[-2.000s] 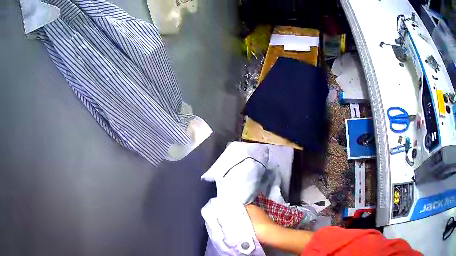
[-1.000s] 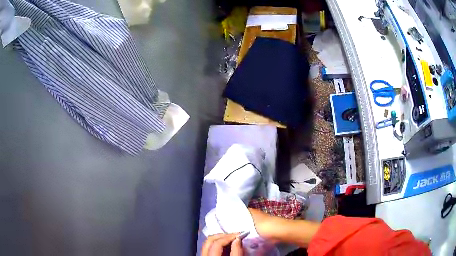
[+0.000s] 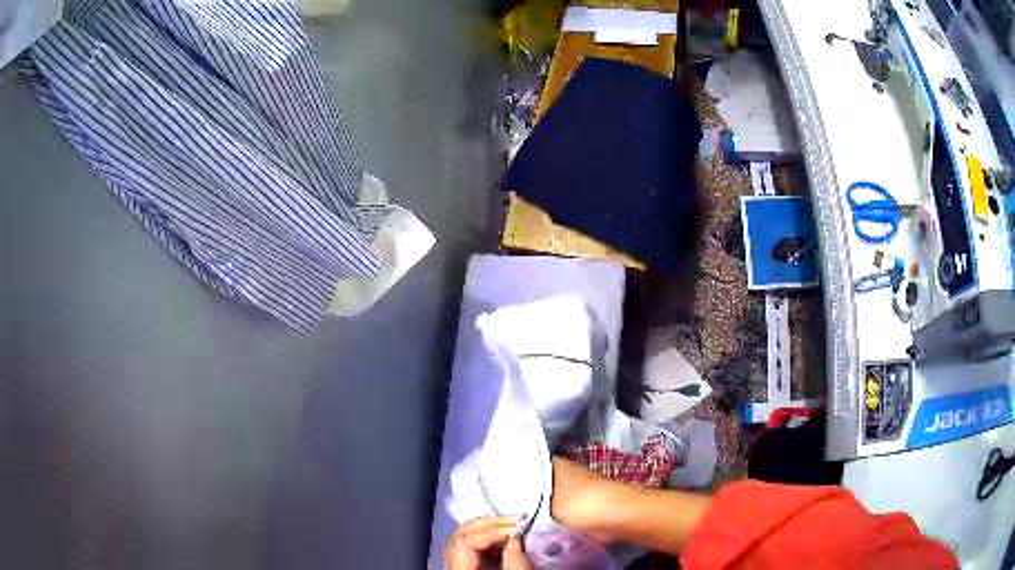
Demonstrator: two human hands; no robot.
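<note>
A white garment piece [image 3: 551,373] with a thin dark line across it lies bunched on the pale bench [image 3: 490,292], at the bottom centre. My right hand [image 3: 570,503] comes in from the right in a red sleeve. Its wrist and back show beside the white fabric, and its fingers are hidden behind or inside the fabric. My left hand [image 3: 485,543] is at the bottom edge, partly cut off, with thumb and fingers pinching the fabric's lower edge. Red check cloth [image 3: 623,462] lies just beyond my right wrist.
Blue-white striped shirt parts [image 3: 212,156] lie at the upper left. Dark cloth [image 3: 607,156] covers a wooden bench [image 3: 545,232]. At the right, a white-and-blue Jack machine [image 3: 955,414] stands on its table with blue scissors [image 3: 873,212]. Black scissors [image 3: 994,473] lie below.
My left hand has come into view at the bottom and holds the fabric. The white fabric has been spread and shifted, and more of the pale bench shows. The view has shifted slightly.
</note>
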